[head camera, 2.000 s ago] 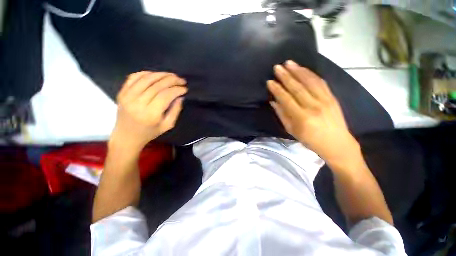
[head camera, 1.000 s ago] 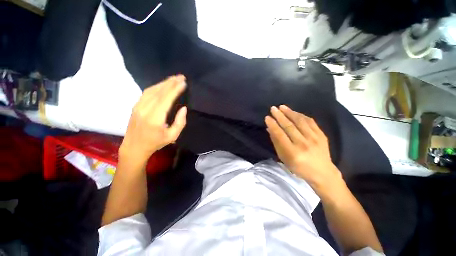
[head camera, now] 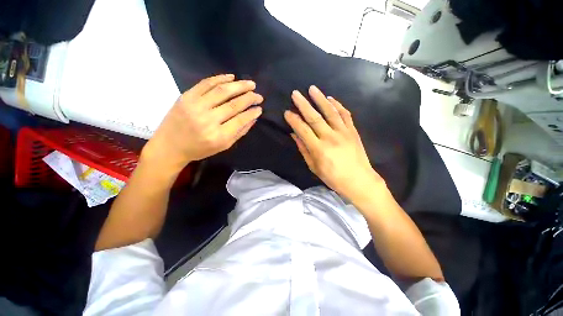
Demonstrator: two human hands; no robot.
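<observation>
A large black garment piece lies over the white machine table and over the front edge towards my lap. Its right part passes beneath the presser foot of the sewing machine. My left hand rests palm down on the cloth, left of the middle, fingers pointing right. My right hand lies flat on it, right of the middle, fingers pointing up and left. Both hands are left of and nearer than the presser foot. Neither visibly pinches the cloth; what is under the palms is hidden.
Shears with yellow-brown handles, a green handle and a small cardboard box are at right. A red plastic basket with paper is below the left table edge. Black cloth lies top left. Dark cloth sits on the machine.
The view has shifted and turned. My hands have moved closer together on the cloth. The white line on the upper left cloth has left the view; more of the machine shows.
</observation>
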